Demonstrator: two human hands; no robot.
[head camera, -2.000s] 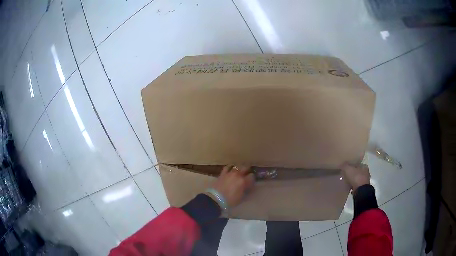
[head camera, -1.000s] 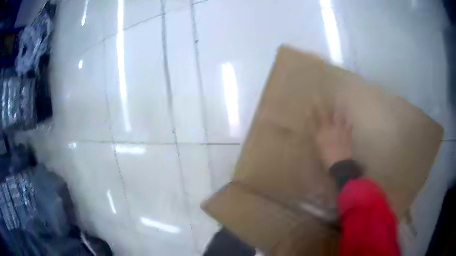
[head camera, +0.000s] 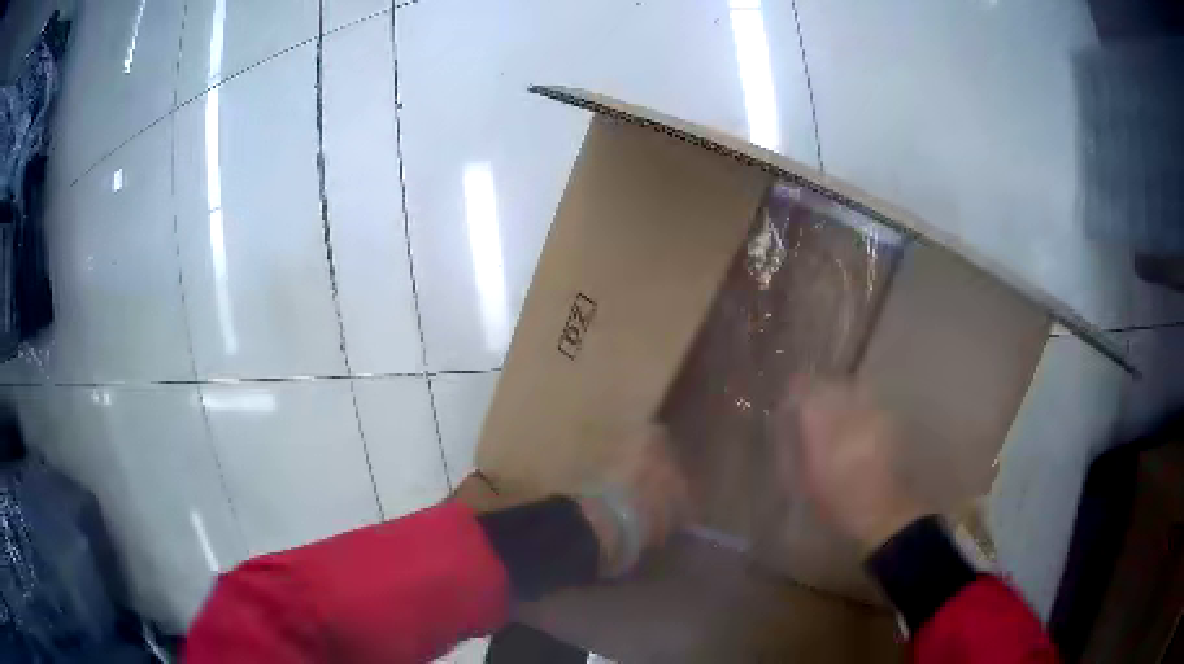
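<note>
A large brown carton (head camera: 604, 247) stands open on the floor in front of me, turned at an angle. Its flaps are spread outward, and the left one has a small dark printed mark. Glossy clear film (head camera: 812, 266) shows in the opening over darker contents that I cannot make out. My left hand (head camera: 649, 486), blurred, is at the left edge of the opening. My right hand (head camera: 844, 454), also blurred, is over the film near the right flap. Whether either hand grips film or cardboard is not clear.
Pale glossy floor tiles (head camera: 260, 311) surround the carton. Dark, film-wrapped goods (head camera: 59, 558) lie along the left edge. A blurred grey stack (head camera: 1143, 143) is at the upper right. A dark-edged brown box (head camera: 1143, 558) is at the lower right. Part of my leg shows at the bottom.
The carton was closed along the top with a narrow gap; it has been turned and its flaps are now open, showing the film inside. Both hands have moved to the opening.
</note>
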